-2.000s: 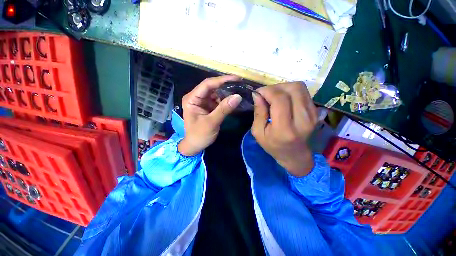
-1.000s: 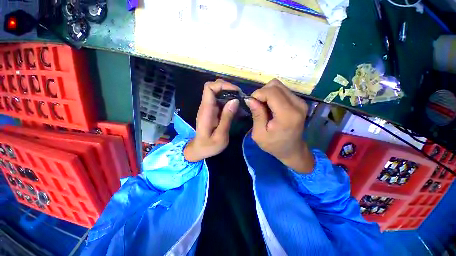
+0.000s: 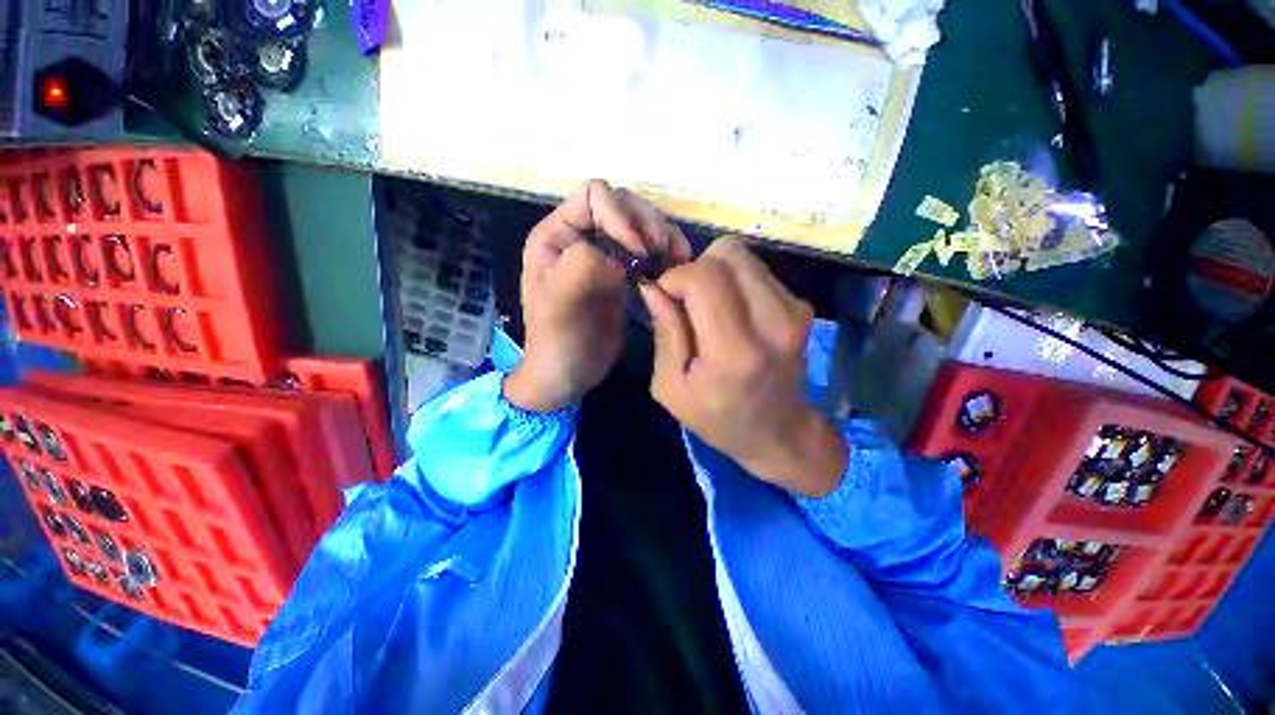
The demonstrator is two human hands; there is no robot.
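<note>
A small dark unit, possibly a watch case [image 3: 615,252], is held edge-on between both hands, just in front of the bench edge. My left hand [image 3: 576,286] grips it with thumb and fingers, which cover most of it. My right hand [image 3: 734,356] has its thumb and fingertips pinched at the unit's right end. Whether the right fingertips also hold a small part cannot be told.
A pale work mat [image 3: 629,105] lies on the green bench. Yellowish scraps [image 3: 1010,224] lie right of it, dark round parts [image 3: 231,105] left of it. Red trays [image 3: 154,489] stand at the left, more red trays [image 3: 1035,517] at the right. A cable runs by the right edge.
The dark unit has been tilted and now shows as a thin edge. Both hands have shifted slightly left, and the left fingers have curled further over it. The view has shifted slightly.
</note>
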